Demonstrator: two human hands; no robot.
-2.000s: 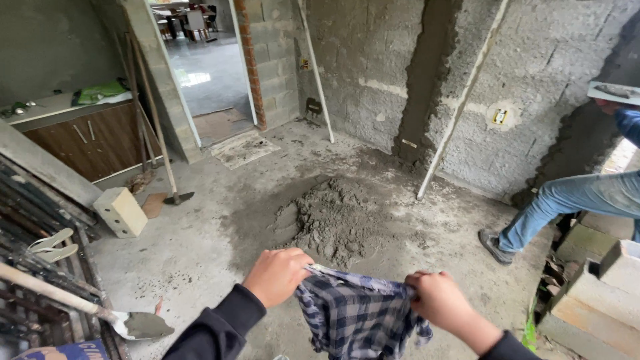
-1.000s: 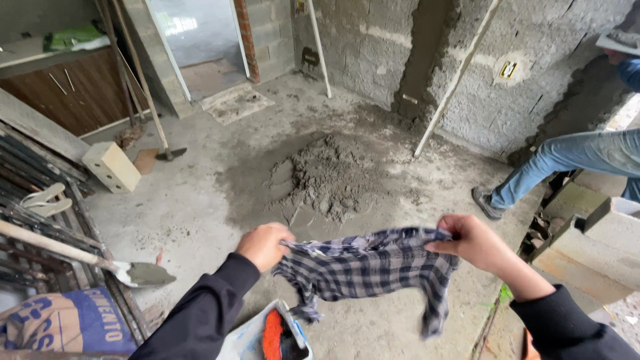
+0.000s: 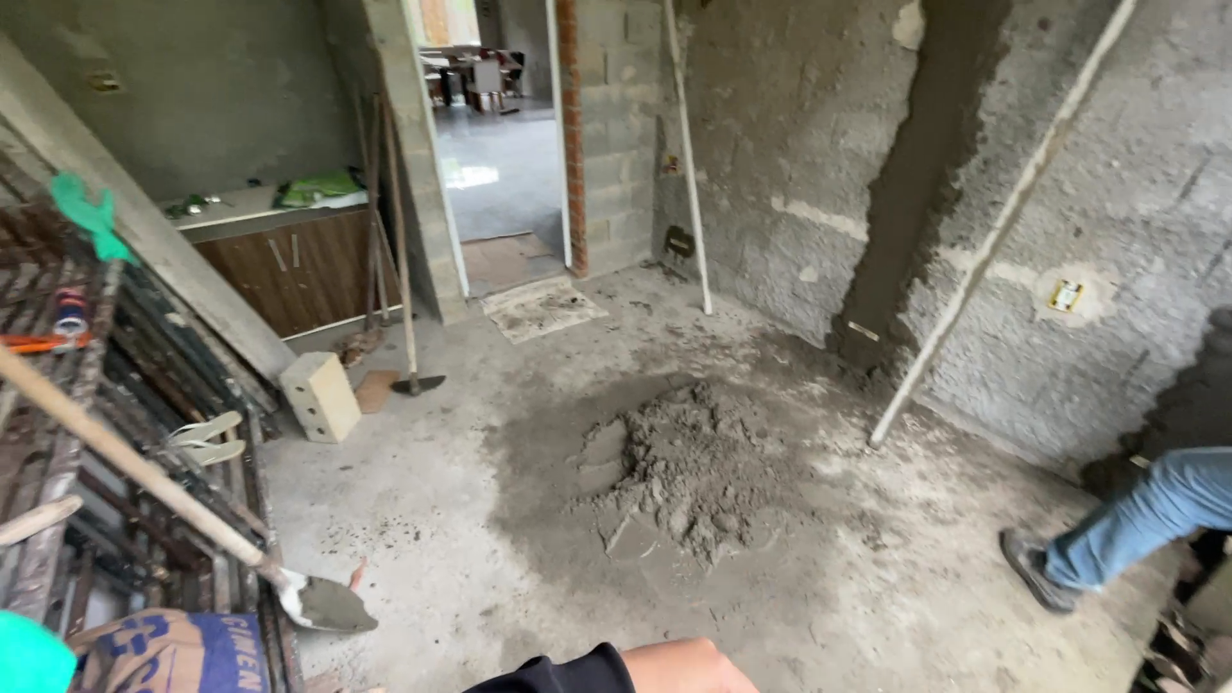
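My left hand [image 3: 688, 664] shows only in part at the bottom edge, below the mortar pile, its wrist coming out of a black sleeve. Its fingers are cut off by the frame, so what it holds is hidden. My right hand is out of view, and so is the checked cloth. Ahead on the concrete floor lies a heap of wet mortar [image 3: 698, 462]. To its left, a shovel [image 3: 332, 603] with mortar on its blade leans on metal frames. A hoe [image 3: 418, 385] stands farther back.
A person's jeans-clad leg [image 3: 1136, 520] is at the right. Two poles [image 3: 1001, 231] lean on the rough wall. At left are a hollow block [image 3: 320, 397], flip-flops [image 3: 210, 440], a cement sack [image 3: 173, 654], a green glove [image 3: 93, 218] and metal frames [image 3: 58, 510]. A doorway opens behind.
The checked cloth, stretched between both hands before, has left the view. My right hand is gone from view and my left has moved down to the bottom edge. The view has shifted.
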